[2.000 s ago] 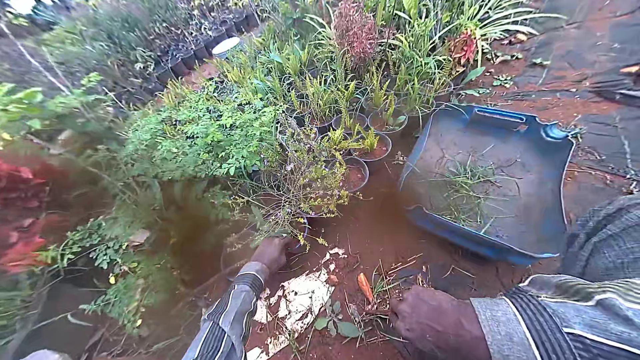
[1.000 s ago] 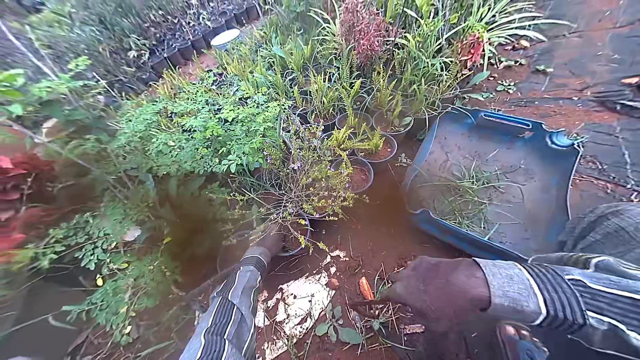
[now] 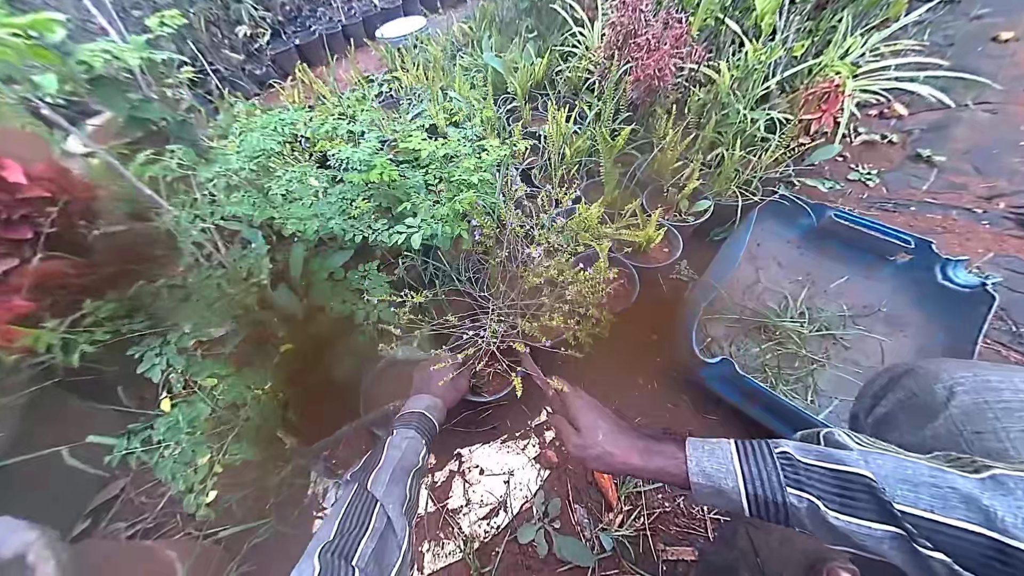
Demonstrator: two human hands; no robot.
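Note:
A wiry shrub with small yellow-green leaves [image 3: 552,300] grows in a round plant pot [image 3: 490,394] at the middle of the view. My left hand [image 3: 442,379] grips the left side of this pot, its fingertips hidden by stems. On the right, my right hand [image 3: 588,420] reaches to the shrub's base with a finger stretched toward the stems; whether it touches the pot is unclear. Blue plastic tray [image 3: 744,392], cut from a container, lies to the right with pulled grass [image 3: 800,336] in it.
Potted ferns [image 3: 612,160] and a leafy green plant [image 3: 360,160] crowd behind the shrub. Red-leaved plants [image 3: 28,232] stand at the left. A torn white sheet [image 3: 488,488] lies on the muddy soil in front. My knee [image 3: 944,408] is beside the tray.
My right hand has moved from the soil near the orange leaf up and left to the potted shrub. The left hand stays at the pot.

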